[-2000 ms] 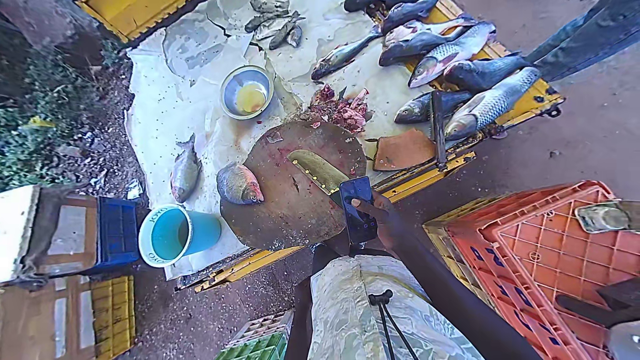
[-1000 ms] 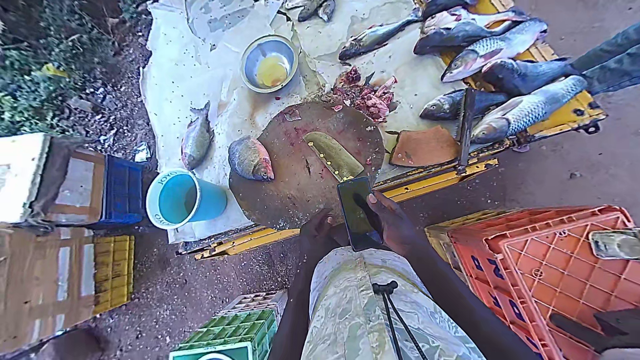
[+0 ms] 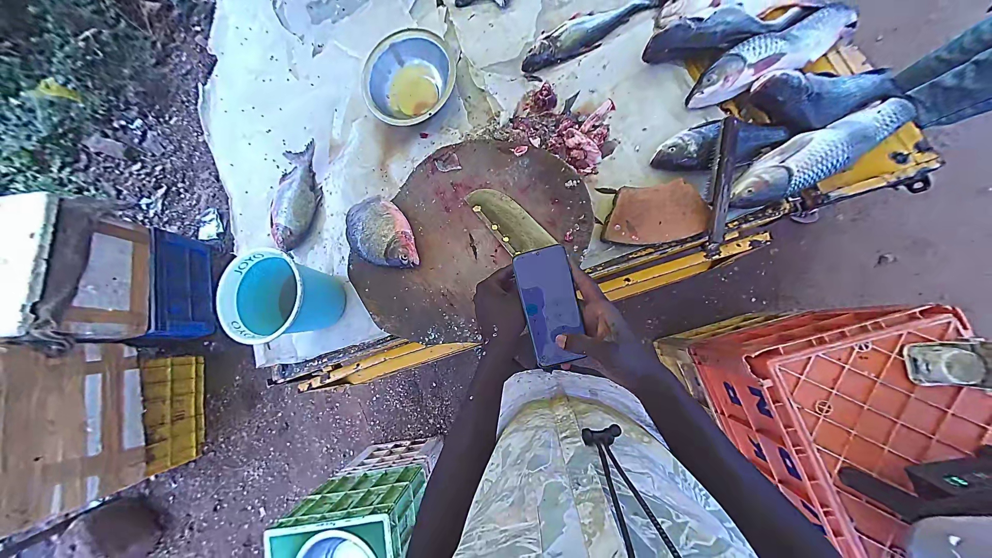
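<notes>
A smartphone (image 3: 548, 304) is held upright between my hands, above the edge of a round chopping board (image 3: 434, 209). My right hand (image 3: 608, 329) grips its right side, the thumb over the screen. Against its left side is my left hand (image 3: 500, 306), its fingers partly hidden. Behind the phone lies a broad knife blade (image 3: 515, 225) on the board; its handle is hidden. A fish or fish piece (image 3: 381, 232) rests on the board's left edge. Fish scraps (image 3: 573, 136) are heaped beyond the board, near a metal bowl (image 3: 409, 77) of yellowish liquid. Another whole fish (image 3: 295, 200) lies farther left.
A blue bucket (image 3: 322, 294) stands at the table's left corner. Several large fish (image 3: 837, 143) lie at the right, by an upright blade-like metal piece (image 3: 722, 182) and a terracotta piece (image 3: 659, 213). Orange crates (image 3: 876, 387), a green crate (image 3: 349, 504) and stacked boxes (image 3: 70, 418) flank me.
My left hand has come up from lower left to the phone's left side. My right thumb has moved over the screen. The knife and the fish on the board stay put.
</notes>
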